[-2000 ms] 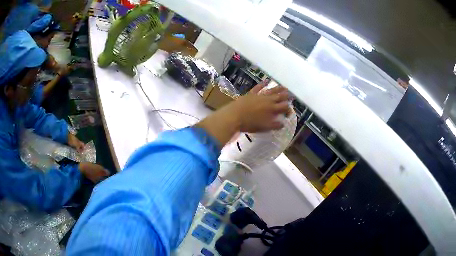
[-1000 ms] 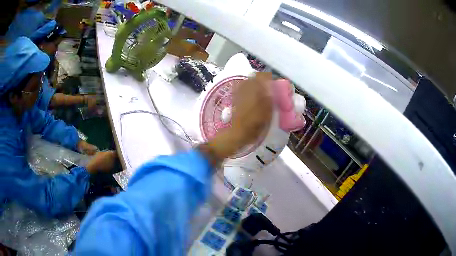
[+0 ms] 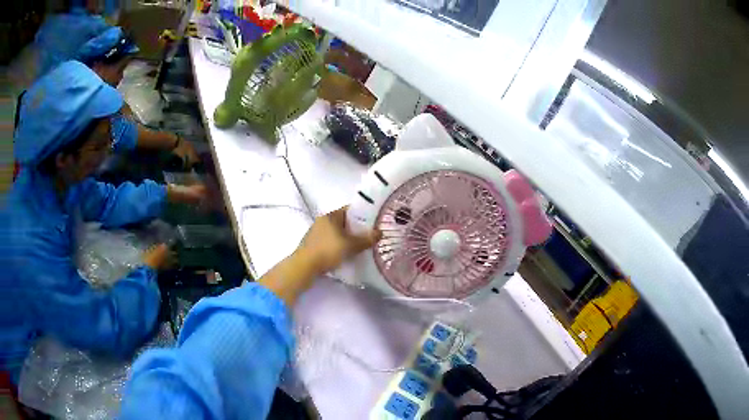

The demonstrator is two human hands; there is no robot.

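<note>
The desk fan [image 3: 493, 172] stands on the white bench, with a white cat-shaped rim, a pink bow and a round pink grille facing me. My left hand [image 3: 328, 244] reaches in from the lower left and holds the fan's left edge, thumb at the front by the grille. Its other fingers are mostly hidden behind the rim. My right hand is out of the picture. A white power strip [image 3: 413, 382] with blue sockets lies below the fan, with a black plug and cables [image 3: 468, 382] at its right.
A green fan [image 3: 279, 82] stands further back on the bench [image 3: 246, 168], with dark wrapped items [image 3: 357, 131] beside it. A thin cord crosses the bench. Workers in blue [image 3: 70, 221] sit at the left by bubble bags [image 3: 74, 377]. A white shelf edge [image 3: 567, 172] crosses overhead.
The fan has turned so its pink grille faces me. My left hand has moved from the fan's top and front to its left edge. The view has shifted slightly.
</note>
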